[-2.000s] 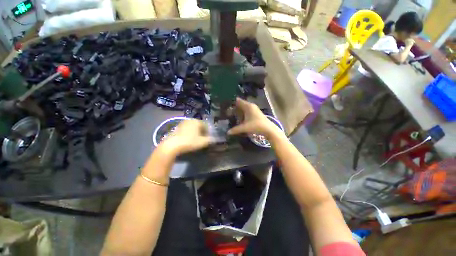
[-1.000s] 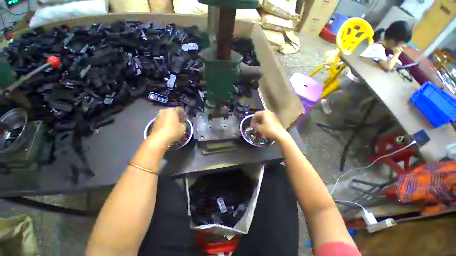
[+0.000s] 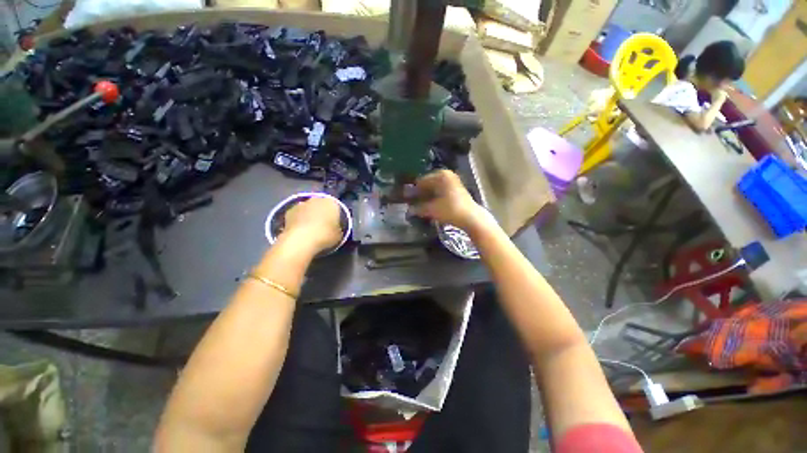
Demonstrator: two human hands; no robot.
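Note:
The green hand press stands straight ahead, with a silvery metal fixture under its ram. My left hand is down in the left bowl; its fingertips are hidden. My right hand is at the fixture under the ram, fingers bent together; what it may hold is too small and blurred to tell. The right bowl shows small silvery metal parts below my right wrist. The white-edged container below the table edge holds black plastic parts.
A heap of black parts lies behind and left, edged by cardboard. A second press with a red-knobbed lever and a bowl stand far left. A purple stool, a yellow chair and a seated person are at the right.
Both hands met at the fixture, then each went to a bowl. Now my right hand has moved from the right bowl back to the fixture; my left hand remains at the left bowl.

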